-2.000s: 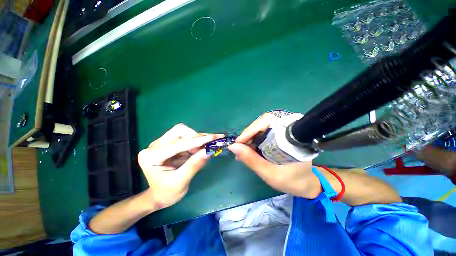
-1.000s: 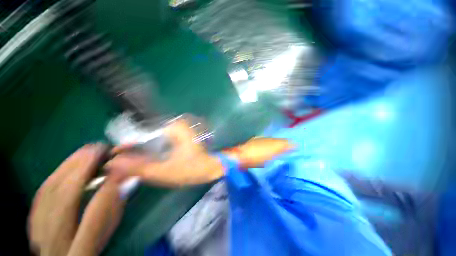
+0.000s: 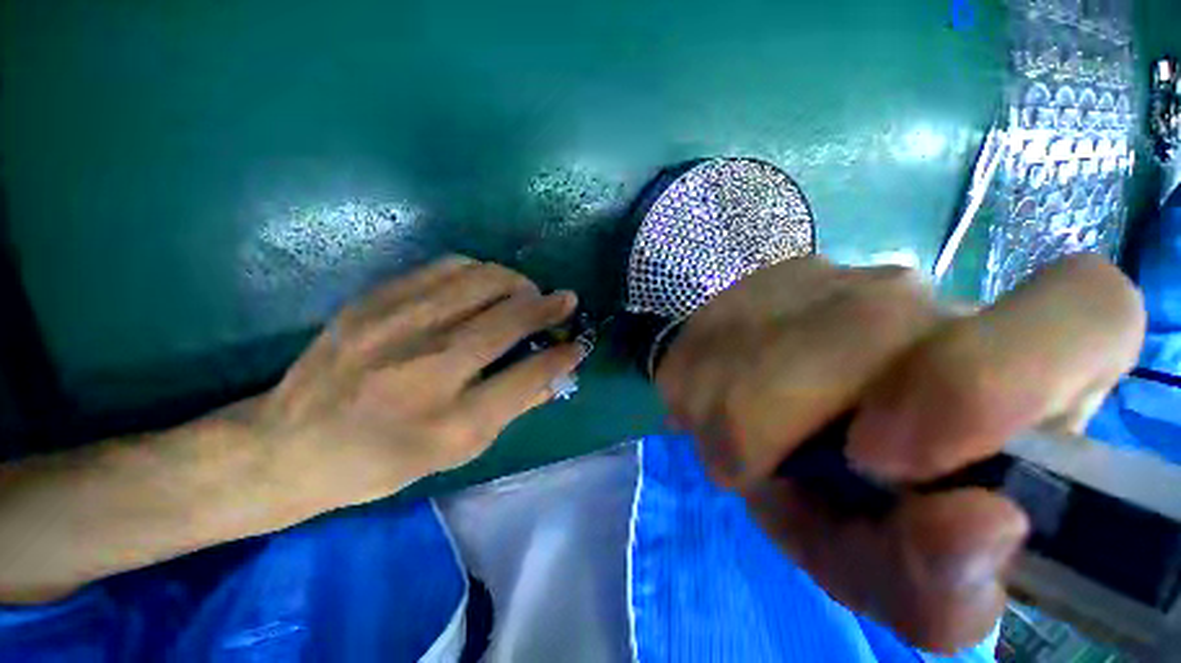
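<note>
My left hand (image 3: 427, 369) lies low at centre left and pinches a small dark round module (image 3: 570, 339) in its fingertips. The module is partly hidden by the fingers. My right hand (image 3: 881, 427) is large and close at the right, wrapped around the electric screwdriver (image 3: 1101, 525), whose white and dark body sticks out to the lower right. The screwdriver's dark nose (image 3: 641, 339) points left at the module; whether the bit touches it I cannot tell. The round perforated screw plate (image 3: 719, 233) lies just behind my right hand, its front edge covered by the hand.
A clear blister tray (image 3: 1065, 143) is at the right, with a thin pale stick (image 3: 971, 201) along its left side. Shiny dark parts (image 3: 1166, 104) are at the far right edge. A small blue ring (image 3: 962, 13) lies on the green mat (image 3: 427, 104) at the top.
The view has swung and come closer. The screwdriver, upright with its cable in view 2 s ago, now lies along my right hand, pointing left. The perforated plate now shows; the black tray is out of view.
</note>
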